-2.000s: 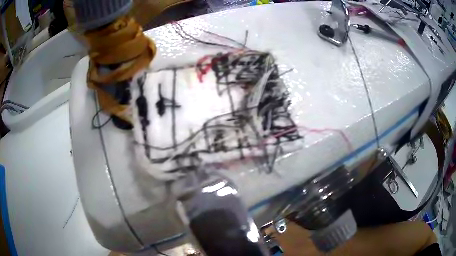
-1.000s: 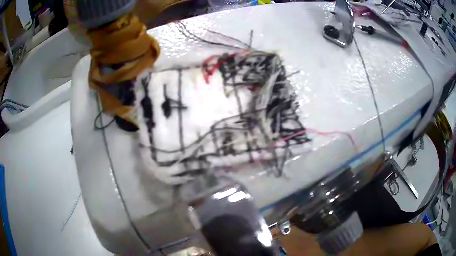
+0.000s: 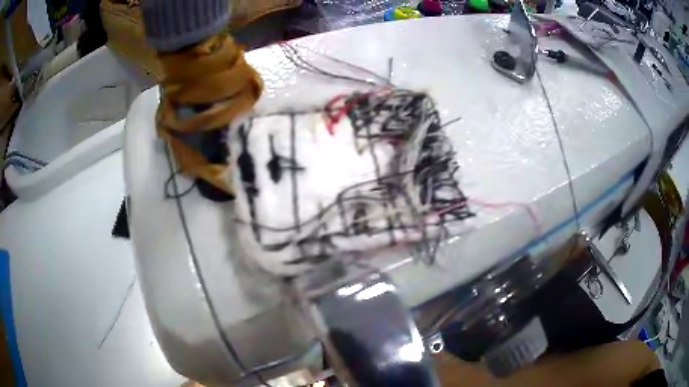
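The white sewing machine head fills the view and hides the needle area. A black piece lies under its front right side; a small black corner shows past its left end. My right hand is cut off at the bottom right; wrist and forearm show, fingers are hidden behind the grey ribbed dial. Whether it holds anything is not visible. Only small skin-coloured slivers show at the bottom edge left of the shiny metal guard; my left hand cannot be made out clearly.
A tan-wrapped post stands on the head's left end, beside a white patch with dark thread ends. Long thin metal tool lies at right. Blue tape marks the left table. Coloured cones stand behind.
The view has shifted slightly, so the post and patch sit further right and lower. A black corner now shows beside the machine's left end. My right forearm stays at the bottom right.
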